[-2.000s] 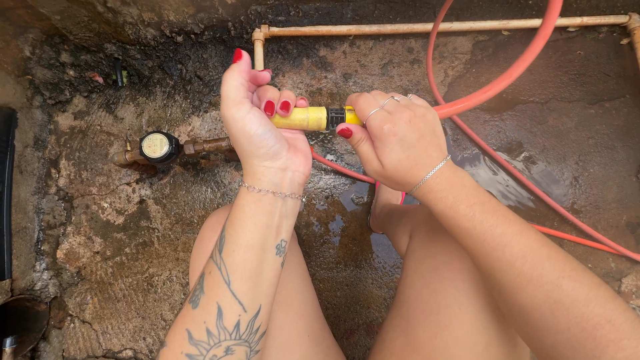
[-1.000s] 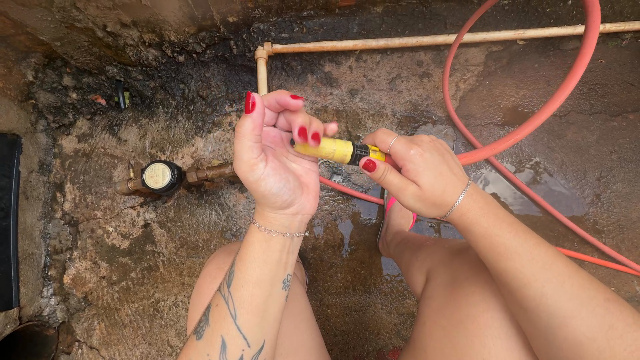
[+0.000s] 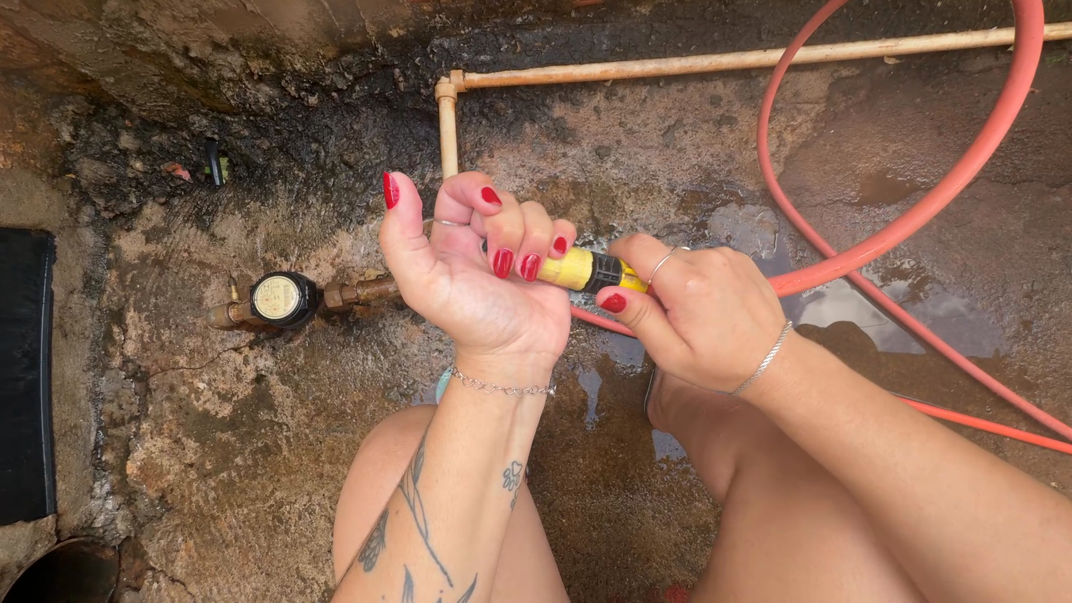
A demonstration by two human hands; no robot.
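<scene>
A yellow and black hose fitting (image 3: pixel 578 270) lies level between my hands, at the end of a thick orange-red garden hose (image 3: pixel 930 201). My left hand (image 3: pixel 494 268), palm up, has its fingers curled over the yellow left part of the fitting; the palm hides that end. On the right, my right hand (image 3: pixel 703 306) grips the fitting's yellow and black right part between thumb and forefinger, and the hose comes out from behind this hand. A thin red hose (image 3: pixel 921 335) runs behind both hands along the wet ground.
A round water meter (image 3: pixel 285 300) on a brass pipe (image 3: pixel 360 291) stands left of my hands. A beige plastic pipe (image 3: pixel 636 71) with an elbow runs along the top. At the far left are a black object (image 3: pixel 25 377) and a round opening (image 3: pixel 67 574). My legs are below.
The fingers of my left hand have shifted on the fitting between the frames, opening a little and curling again. My right hand has kept its hold.
</scene>
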